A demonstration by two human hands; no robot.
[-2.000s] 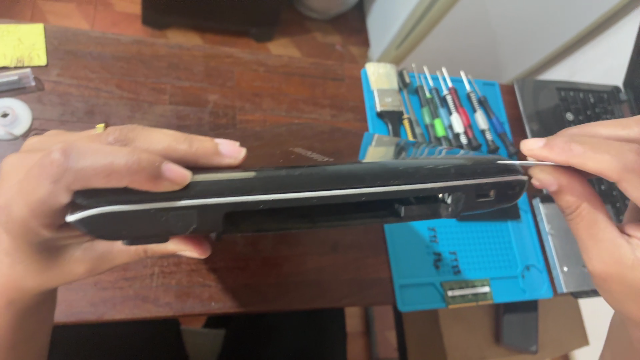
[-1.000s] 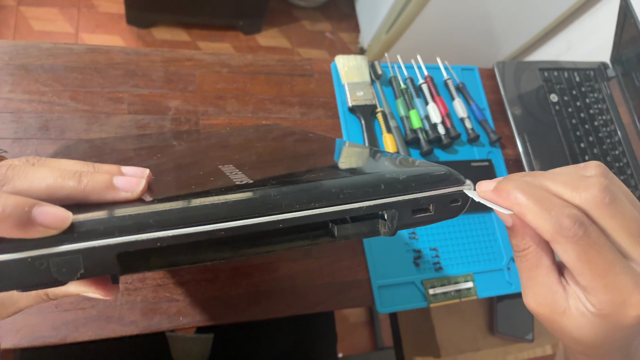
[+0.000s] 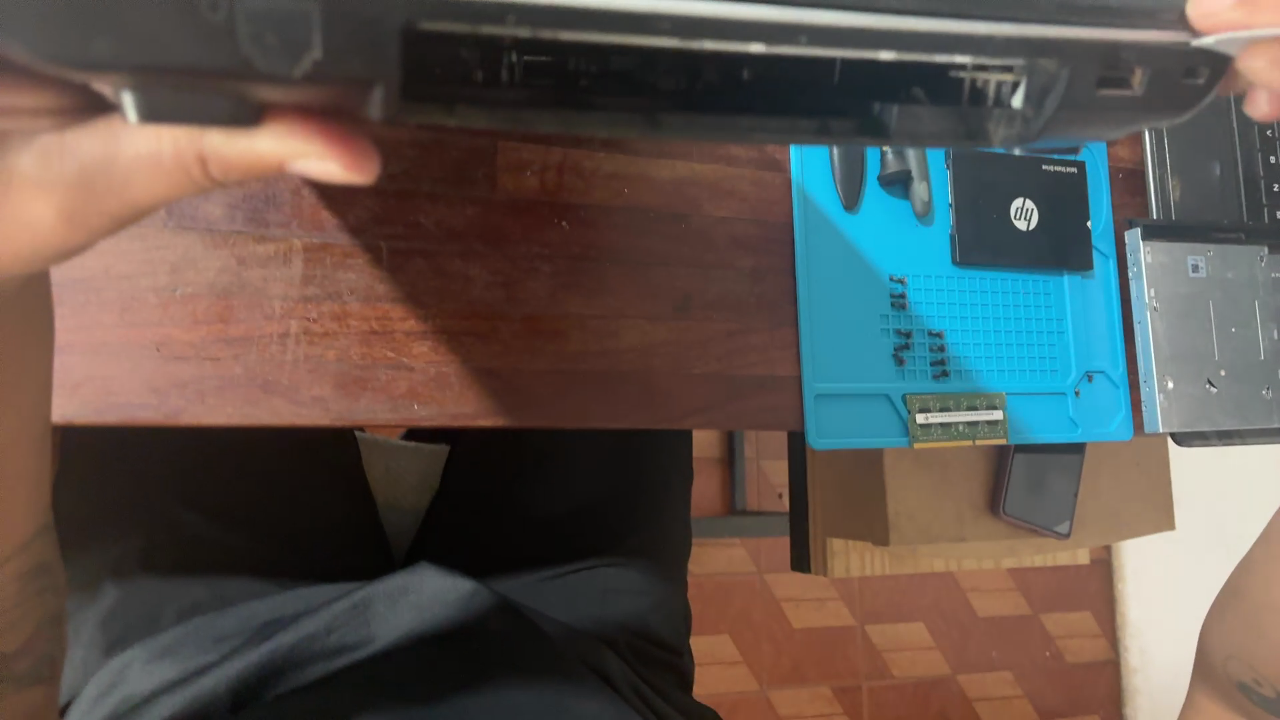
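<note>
A black Samsung laptop [image 3: 640,90], lid folded onto its base, is held up across the top of the view, its edge with an open battery bay facing me. My left hand [image 3: 200,165] grips its left end, thumb under the base; the upper fingers are out of frame. At the right corner my right hand [image 3: 1250,55], cut by the frame edge, pinches a thin white pry tool [image 3: 1235,42] whose tip is at the laptop's seam.
Below right, a blue silicone mat [image 3: 840,400] bears small screws [image 3: 938,355], a RAM module [image 3: 958,418], an HP solid state drive [image 3: 1022,210] and tool handles [image 3: 848,178]. Beside it lie a metal optical drive [image 3: 1205,330] and another laptop [image 3: 1200,165]. A phone [image 3: 1042,490] rests on a cardboard box [image 3: 930,500].
The view has tilted down, putting the laptop at the top. The pry tool stays at the laptop's right corner, and my left hand keeps hold of the other end.
</note>
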